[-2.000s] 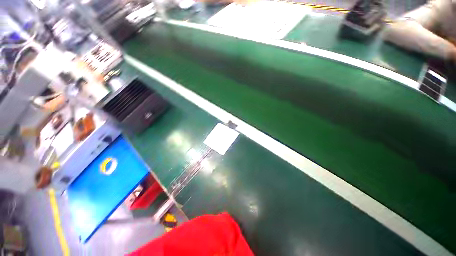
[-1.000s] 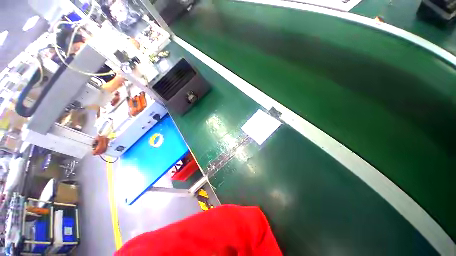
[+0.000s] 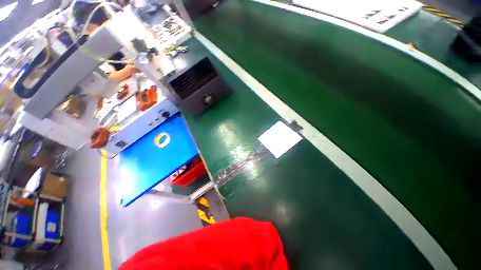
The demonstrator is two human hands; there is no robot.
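Note:
No hand shows; only a red sleeve [image 3: 221,248] of mine lies at the bottom edge, over the near edge of the green workbench [image 3: 300,205]. Which arm it covers I cannot tell. A white paper label [image 3: 280,139] is stuck on the bench beyond the sleeve, above a worn tape line [image 3: 240,164]. The smooth green conveyor belt [image 3: 337,89] runs from the upper middle to the lower right, between pale rails. A black vented box with a knob [image 3: 199,87] stands on the bench to the left of the label.
At left, a grey-white bench machine [image 3: 145,129] carries orange-brown parts. A blue panel [image 3: 153,163] holds a yellow ring [image 3: 162,140], with a red bin [image 3: 190,173] beneath. A white board [image 3: 369,11] lies beyond the belt, a dark object [image 3: 468,43] at far right. Shelved bins stand lower left.
The view has swung left and then settled. The white board beyond the belt shows more than one second ago. The red sleeve stays at the bottom edge. No hand has come into view.

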